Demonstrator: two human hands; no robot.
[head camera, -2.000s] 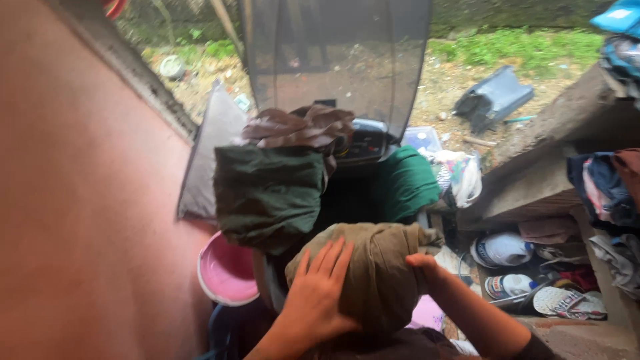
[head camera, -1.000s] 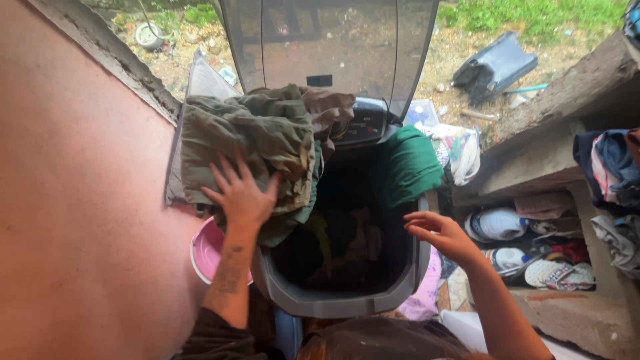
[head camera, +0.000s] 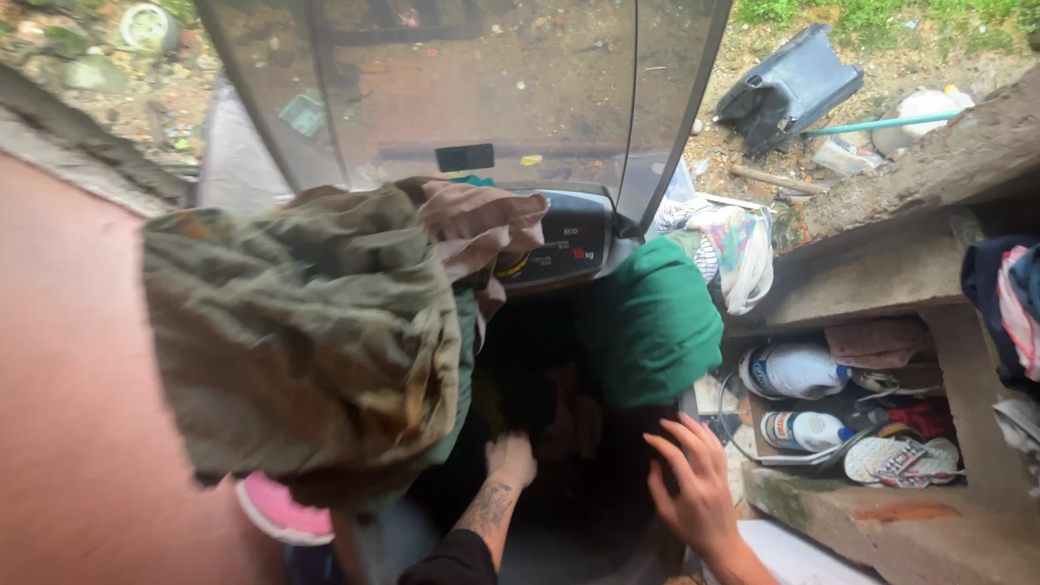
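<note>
A top-loading washing machine stands with its transparent lid (head camera: 487, 89) raised and its control panel (head camera: 569, 236) showing behind the dark opening. Olive-brown cloth (head camera: 309, 341) hangs over the machine's left rim, beside a dusty-pink cloth (head camera: 479, 223). Green fabric (head camera: 658, 325) drapes over the right rim. My left hand (head camera: 512, 459) reaches into the opening, blurred; its fingers and anything in them are hard to make out. Just below the green fabric, my right hand (head camera: 691, 479) is at the right rim with fingers apart, holding nothing. Clothes deep in the drum are dim.
A pink basin (head camera: 284, 510) sits at the lower left beside the pink wall (head camera: 73, 390). To the right, a concrete shelf (head camera: 869, 284) holds plastic bottles (head camera: 796, 371), flip-flops (head camera: 902, 461) and cloths. White patterned cloth (head camera: 743, 248) lies behind the machine's right side.
The olive-brown cloth was under both hands near the front rim, then went onto the left side. My left hand has let go of it and moved down into the opening.
</note>
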